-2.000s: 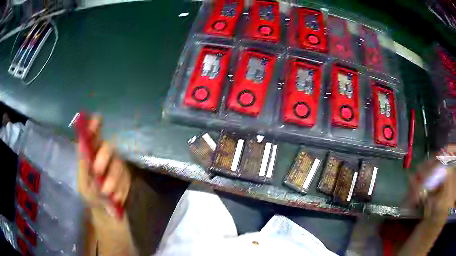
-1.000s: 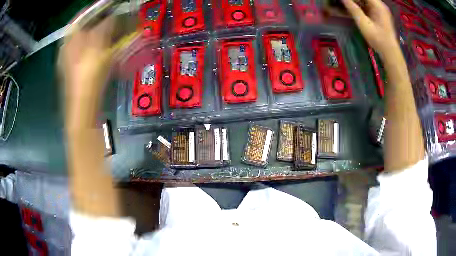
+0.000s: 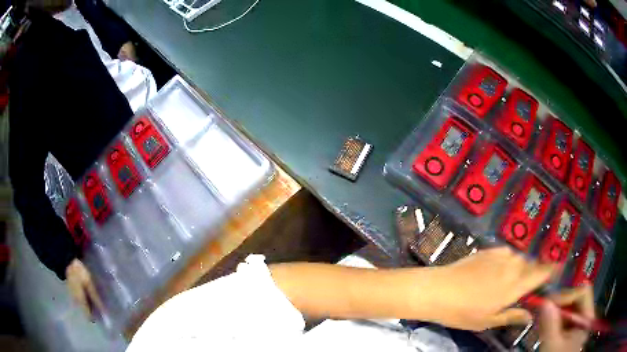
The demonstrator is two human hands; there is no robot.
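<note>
My left arm crosses the bottom from its white sleeve, with my left hand (image 3: 505, 285) low at the right, beside a blurred slim red object (image 3: 576, 317). My right hand (image 3: 565, 326) is closed on that red object. Whether my left hand also grips it cannot be told. Behind my hands, a clear tray (image 3: 397, 168) holds two rows of red phones (image 3: 447, 152), backs up. One battery (image 3: 352, 158) lies alone left of the tray. More batteries (image 3: 432, 237) lie at the bench's front edge, partly hidden by my left arm.
At left, a greyish tray (image 3: 168, 240) holds several red phones (image 3: 150, 141) at its far side. A person in a dark top (image 3: 58, 89) stands or sits beyond it, one hand (image 3: 82, 289) at its rim. A white cable (image 3: 223, 27) lies at the back of the green bench (image 3: 295, 82).
The view has swung left. My hands, apart over the tray a second ago, are now close together at the lower right. The lone battery, absent at first, showed beside my left arm a second ago.
</note>
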